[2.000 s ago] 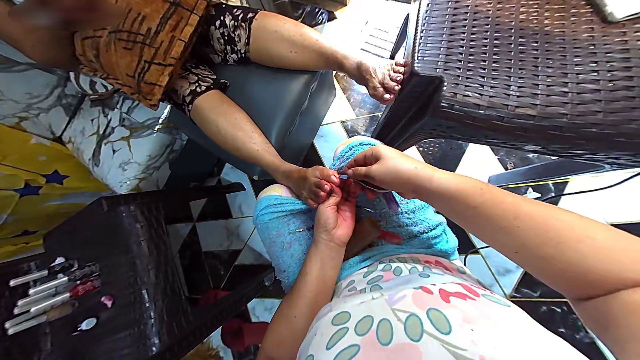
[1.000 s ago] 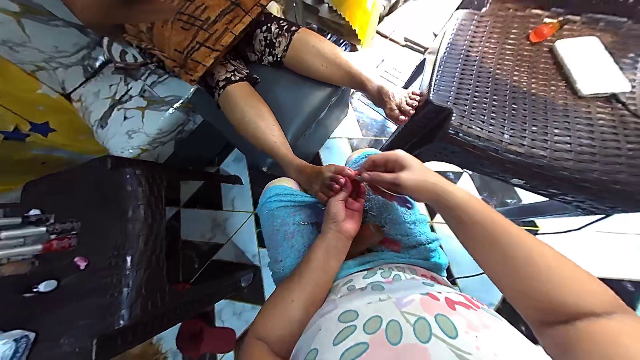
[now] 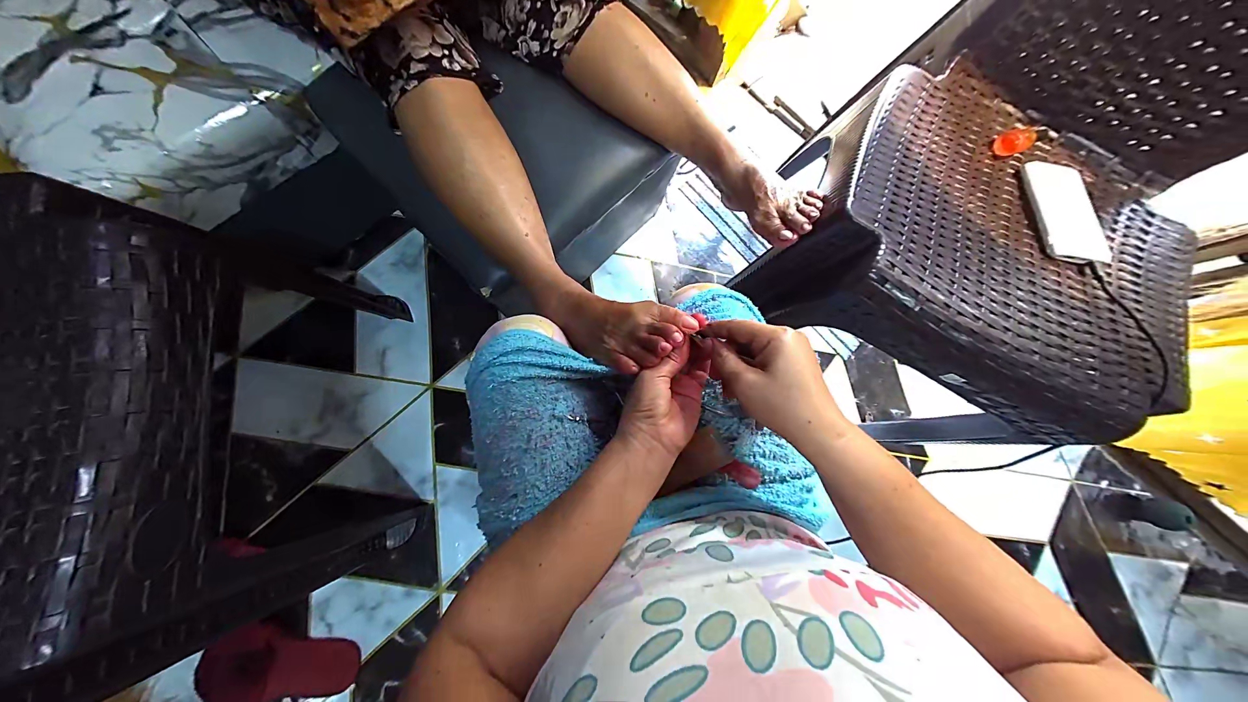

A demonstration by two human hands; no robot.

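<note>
Another person's foot [image 3: 624,331] rests over the blue towel [image 3: 546,429] on my lap. My left hand [image 3: 665,405] is closed around its toes from below, near the big toe. At the big toe's tip, my right hand [image 3: 765,370] pinches a small, thin tool, mostly hidden by the fingers; its kind cannot be told. The toenails look reddish. The person's other foot [image 3: 775,207] rests by the edge of a brown woven plastic chair [image 3: 936,234].
On the chair at right lie a white rectangular device [image 3: 1065,212] with a cable and an orange-red item [image 3: 1014,142]. A dark woven chair [image 3: 107,419] stands at left. The person's legs cross a grey padded seat [image 3: 526,136]. A dark red slipper [image 3: 283,663] lies on the tiled floor.
Both hands stay at the same foot, with small shifts of the right hand's fingers. The view has swung right, so the tools on the left chair are out of sight.
</note>
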